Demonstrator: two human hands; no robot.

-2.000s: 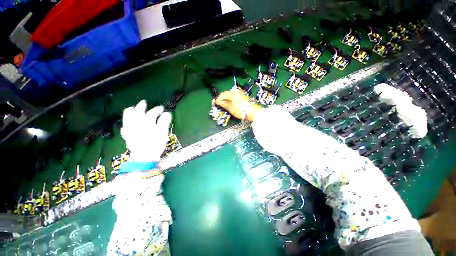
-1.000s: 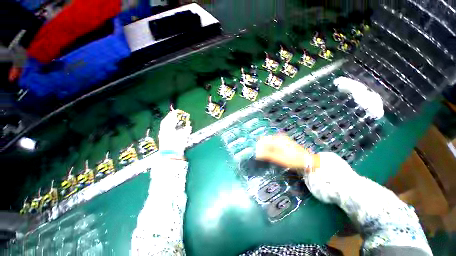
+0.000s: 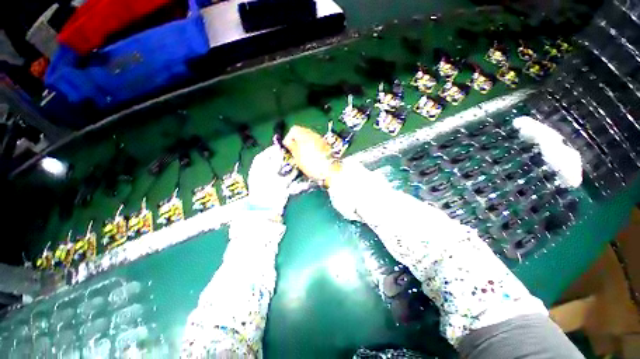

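Note:
My left hand (image 3: 270, 175), in a white glove, is closed around a small circuit board (image 3: 287, 167) at the belt's near edge; only a little of the board shows. My right hand (image 3: 312, 154), orange-yellow, touches or overlaps the left fingertips above that board. Whether it holds a part is hidden. Circuit boards with yellow and white components stand on the green belt to the left (image 3: 234, 185) and right (image 3: 389, 122) of my hands. A clear blister tray (image 3: 519, 245) with dark oval parts in its pockets lies on the bench at right, partly behind my right forearm.
A pale metal rail (image 3: 168, 234) divides belt and bench. A white crumpled cloth or glove (image 3: 554, 154) lies on the tray. Ribbed clear trays (image 3: 596, 105) stand at far right. An empty-looking clear tray (image 3: 98, 315) lies lower left. Beyond the belt is a blue bin (image 3: 130, 70) with a red tray (image 3: 112, 21).
My right hand has moved from the tray pockets up and left to my left hand, which still holds a board. The whole view has shifted slightly.

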